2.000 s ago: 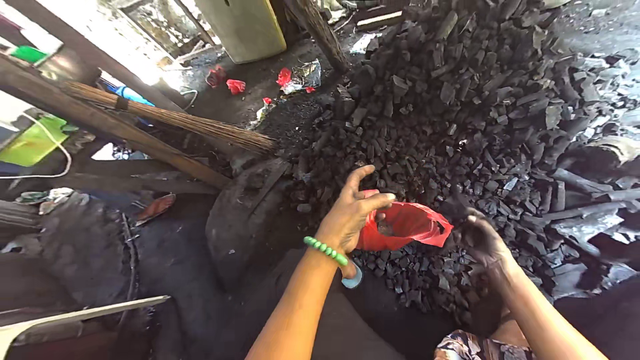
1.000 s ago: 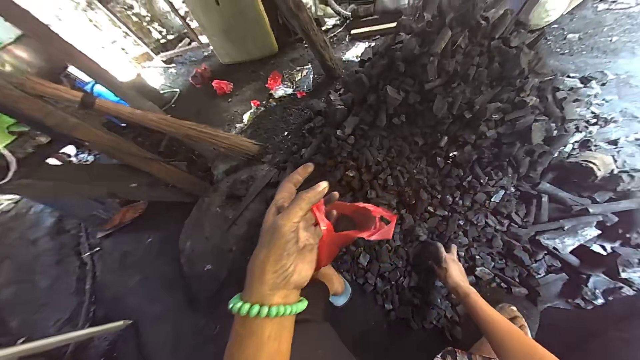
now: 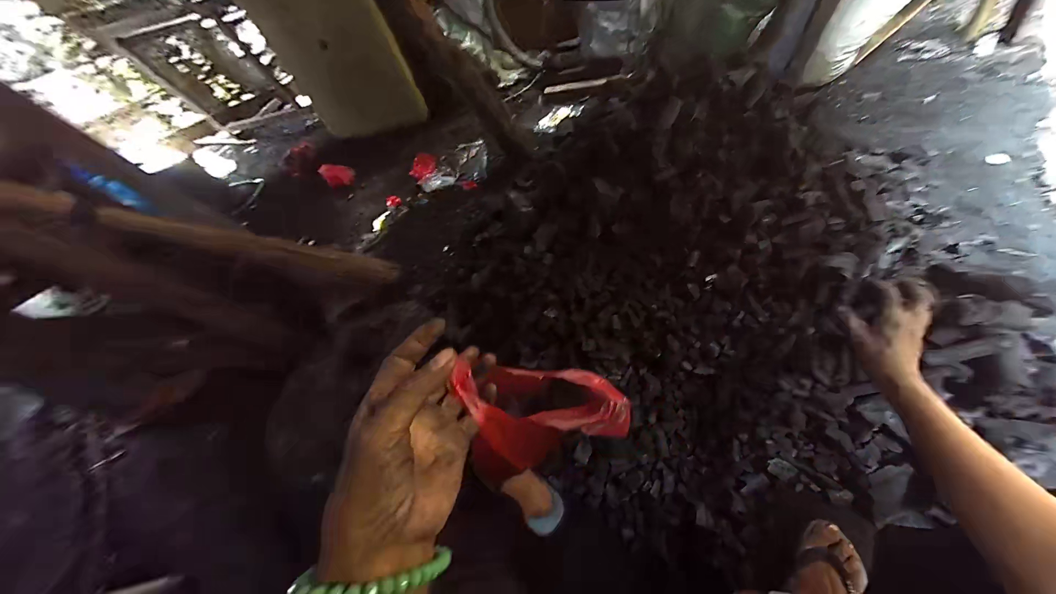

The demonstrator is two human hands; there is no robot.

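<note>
My left hand (image 3: pixel 412 454), with a green beaded bracelet (image 3: pixel 388 576) at its wrist, grips the rim of a red plastic bag (image 3: pixel 520 437). The bag's mouth gapes upward, and its inside looks dark. Off to the right, my right hand (image 3: pixel 895 330) reaches down to the pieces at the right side of a large heap of black charcoal (image 3: pixel 660 272). Its fingers are curled and blurred, with something dark by them; whether they hold a piece cannot be told.
A broom (image 3: pixel 247 247) and wooden poles lean in at the left. Scraps of red plastic (image 3: pixel 337 174) lie behind, near a yellowish container (image 3: pixel 338 66). A pale sack (image 3: pixel 854 37) stands at the back right. My feet, one in a sandal (image 3: pixel 829 557), are beside the charcoal.
My right hand was beside the bag's mouth two seconds ago, then low on the charcoal; now it is farther right and away from the bag. My left hand still has the bag. The view has shifted.
</note>
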